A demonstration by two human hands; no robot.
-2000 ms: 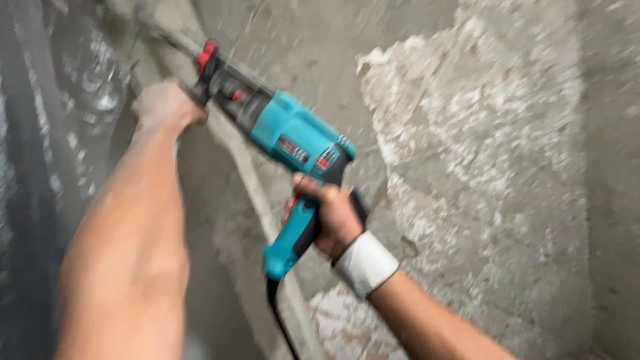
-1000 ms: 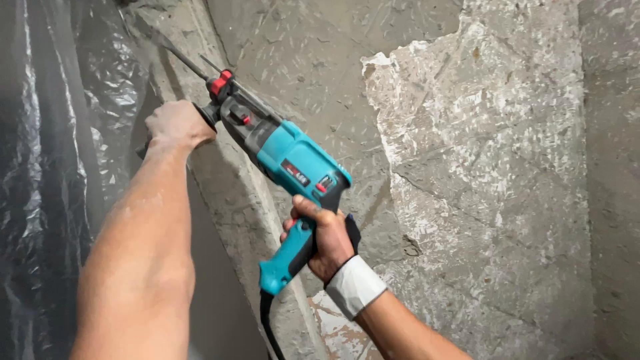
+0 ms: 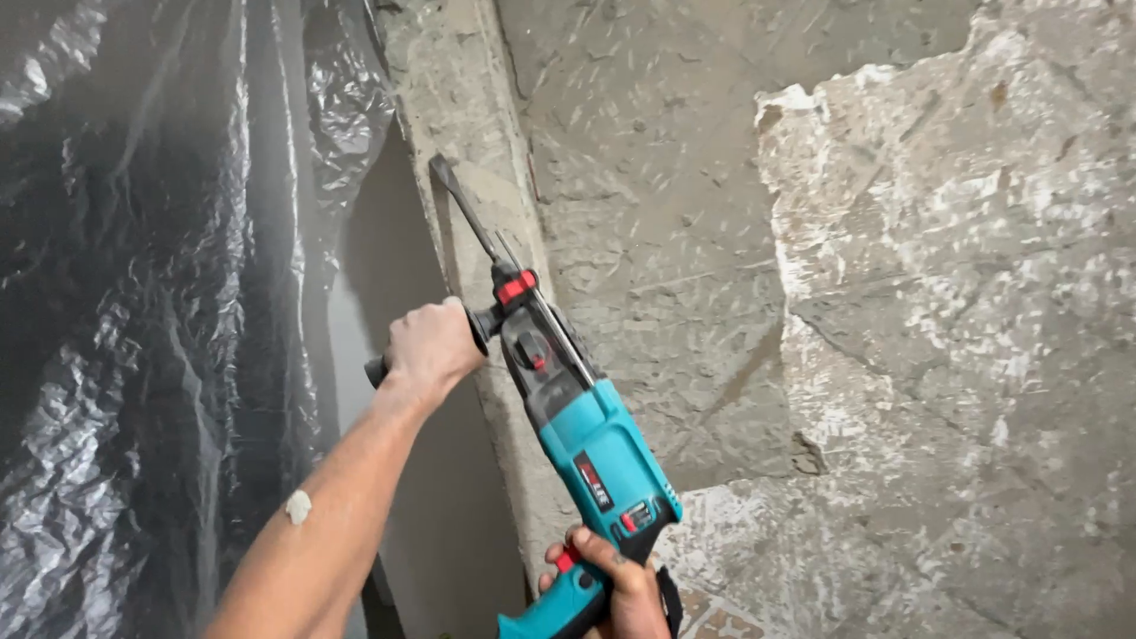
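Note:
A teal and black rotary hammer (image 3: 603, 444) points up and to the left, with a flat chisel bit (image 3: 466, 209) in its chuck. The chisel's tip lies over the narrow concrete edge of the wall (image 3: 470, 89); whether it touches cannot be told. My left hand (image 3: 432, 348) is closed around the black side handle, beside the red collar. My right hand (image 3: 612, 577) grips the rear handle near the red trigger, its lower part cut off by the frame. A pale fleck sits on my left forearm.
Clear plastic sheeting (image 3: 177, 266) hangs at the left, close to my left arm. At the right is a rough grey wall (image 3: 648, 222) with a whitish, uneven patch (image 3: 932, 355). A smooth grey surface (image 3: 444, 506) shows behind the wall's edge.
The rotary hammer and both my hands sit lower in view than a second ago. The chisel's flat tip now shows plainly. Both hands have kept their grip.

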